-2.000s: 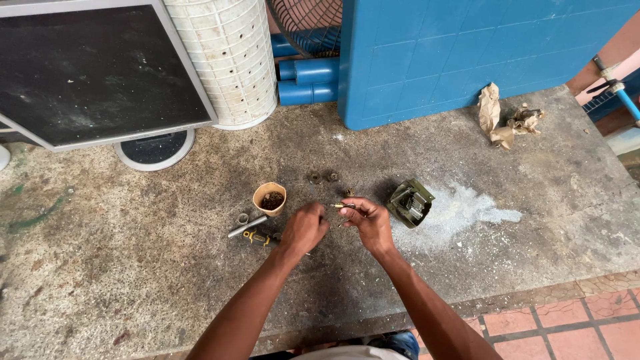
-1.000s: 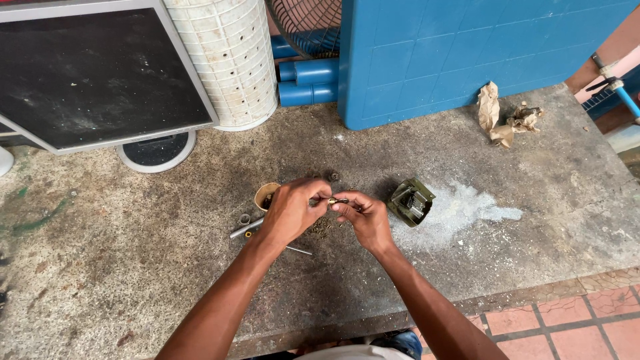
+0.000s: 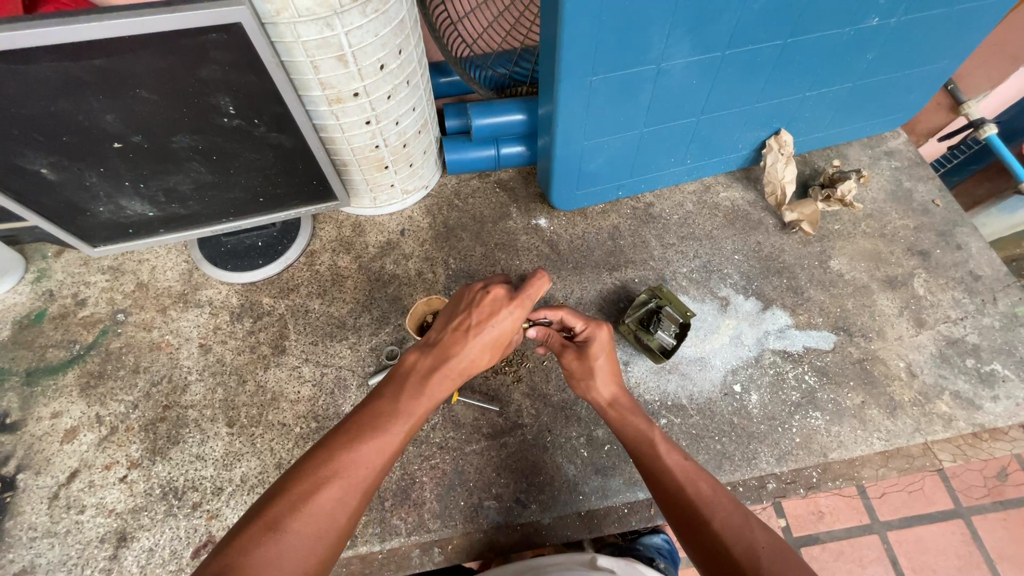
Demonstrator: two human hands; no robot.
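My right hand [image 3: 578, 348] grips a small dark and brass-coloured metal piece [image 3: 538, 323] between thumb and fingers. My left hand [image 3: 484, 320] is up against it, its fingertips hidden behind its own back, so its hold on the piece cannot be made out. Partly behind the left hand stands a tan cup [image 3: 424, 314] with dark bits inside. Small brass-coloured pieces [image 3: 512, 368] lie scattered below the hands. A thin metal rod with a yellow end [image 3: 478, 402] lies near the left forearm, with a metal ring [image 3: 391, 354] and a grey tube [image 3: 378, 376] left of it.
A dark green container [image 3: 656, 324] with metal parts sits right of my hands, beside spilled grey powder [image 3: 736, 344]. Crumpled brown paper [image 3: 780, 172] lies at the back right. A monitor [image 3: 160, 128], a white perforated cylinder [image 3: 360, 104] and a blue panel [image 3: 688, 96] stand along the back.
My left hand has moved closer to my right and now overlaps more of the small piece. Two seconds ago the hands were farther apart, with the cup in fuller view.
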